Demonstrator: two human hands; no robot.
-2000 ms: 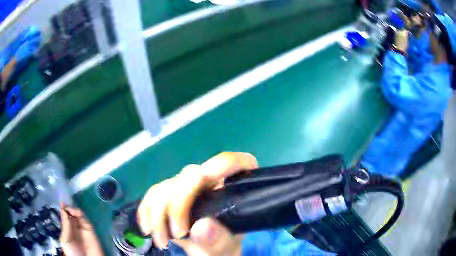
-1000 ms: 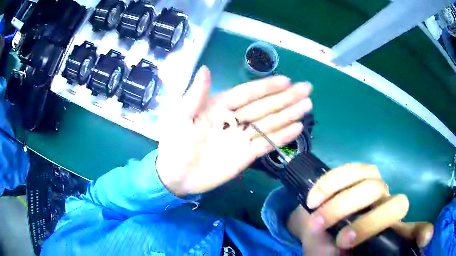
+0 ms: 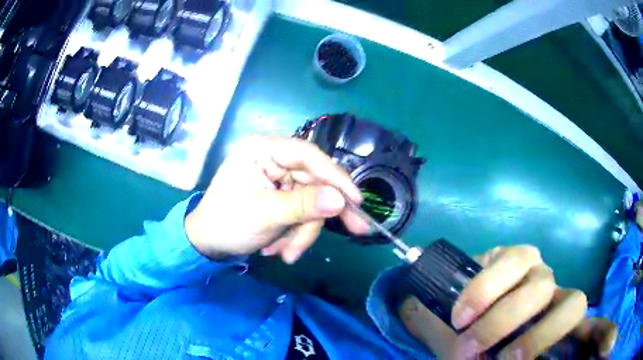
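Note:
My right hand grips the black electric screwdriver, its thin steel bit pointing up and left. My left hand has thumb and forefinger pinched together at the bit's tip. Whether a screw is between them is too small to tell. Behind the fingers and bit, a black housing lies on the bench with its round lens opening facing up, showing green reflections. A small translucent screw cup with dark specks stands beyond it.
A clear tray at the left holds several black lens barrels. Dark units lie at the far left. A pale metal rail borders the green bench, with an upright post. Blue clothing of another person shows at the right edge.
My left hand has closed from an open palm with small dark screws on it to a fingertip pinch at the bit's tip. More of the housing now shows.

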